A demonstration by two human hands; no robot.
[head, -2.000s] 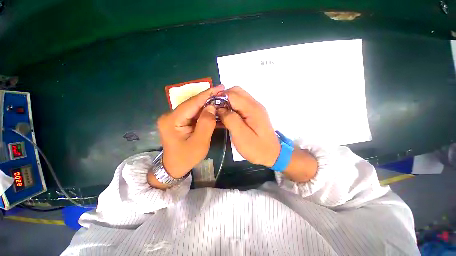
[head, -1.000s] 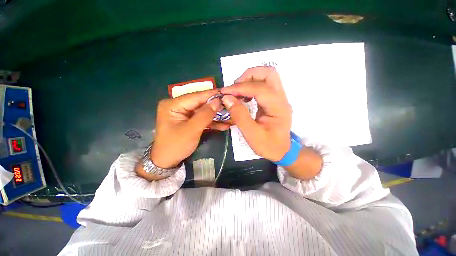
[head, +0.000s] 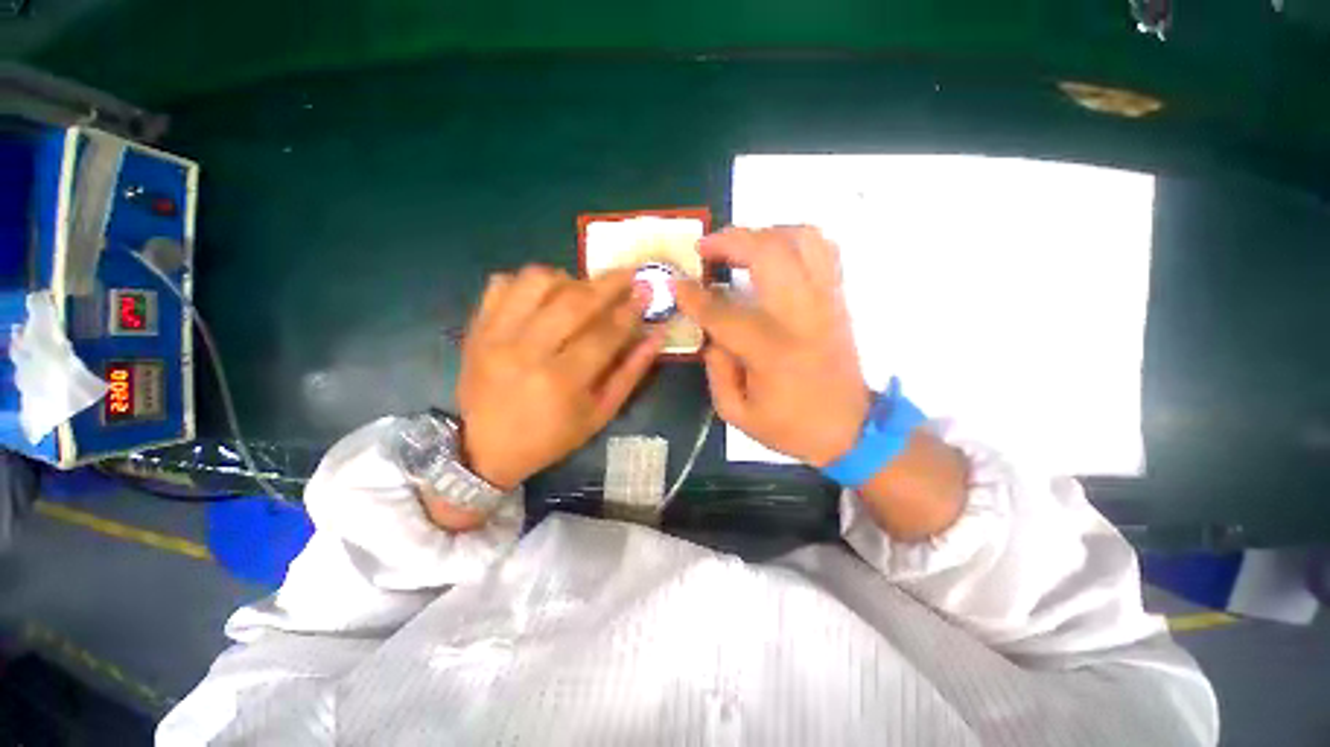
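A small round metal piece, likely a watch head (head: 659, 293), with a dark rim and bright middle, is over the cream pad with a red-brown rim (head: 643, 235). Whether it rests on the pad cannot be told. My left hand (head: 543, 368) holds its left side with the fingertips. My right hand (head: 785, 343) has its thumb or a fingertip at the right side of the piece. Another right fingertip is near the pad's right edge, beside a small dark spot I cannot identify. The fingers hide part of the piece and pad.
A large white sheet (head: 1006, 314) lies right of the pad. A blue unit with red digits (head: 172, 277) stands at the left, with a white cloth (head: 53, 372) on it. A beige ribbed patch (head: 635, 474) and a pale cord (head: 691, 464) are at the bench's near edge.
The view has shifted, showing more of the blue unit. The round piece is now over the pad instead of in front of it. My hands have spread and flattened around it.
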